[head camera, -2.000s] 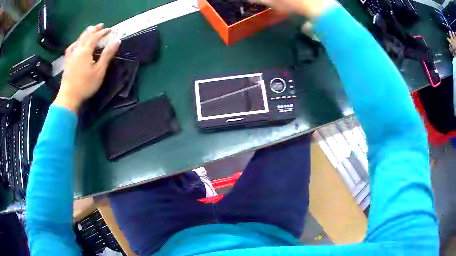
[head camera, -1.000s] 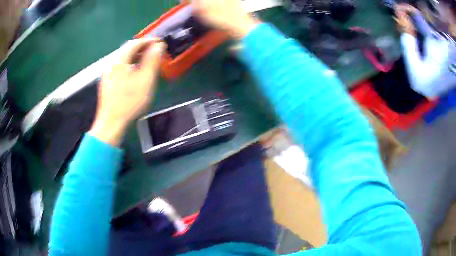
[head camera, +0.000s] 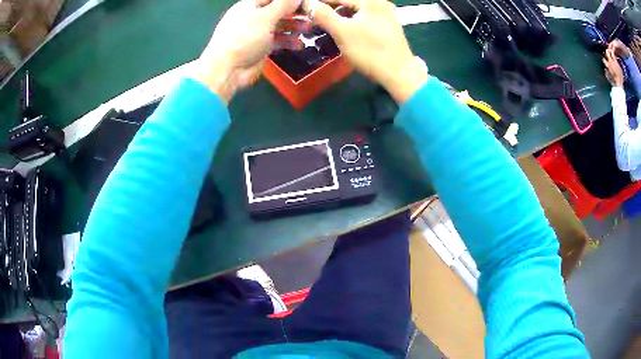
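Observation:
The black player unit (head camera: 302, 175) lies screen up on the green bench, its silver-framed screen left and round dial right. The orange box (head camera: 303, 87), holding small black parts, stands beyond it. My left hand (head camera: 242, 45) and my right hand (head camera: 372, 42) are raised over the box, fingertips close together at the picture's top edge. Something small and shiny shows between the fingers, too small to tell what or which hand holds it. Neither hand touches the unit.
Black covers (head camera: 116, 137) lie at left, partly behind my left sleeve. Black units (head camera: 21, 224) stand in rows at far left, with others (head camera: 502, 21) at upper right. Yellow-handled pliers (head camera: 483, 109) and a pink-edged phone (head camera: 575, 105) lie at right. Another person's hands (head camera: 616, 63) show at far right.
My left hand has left the black covers and come up beside my right hand over the orange box. The view has shifted; the unit still lies screen up.

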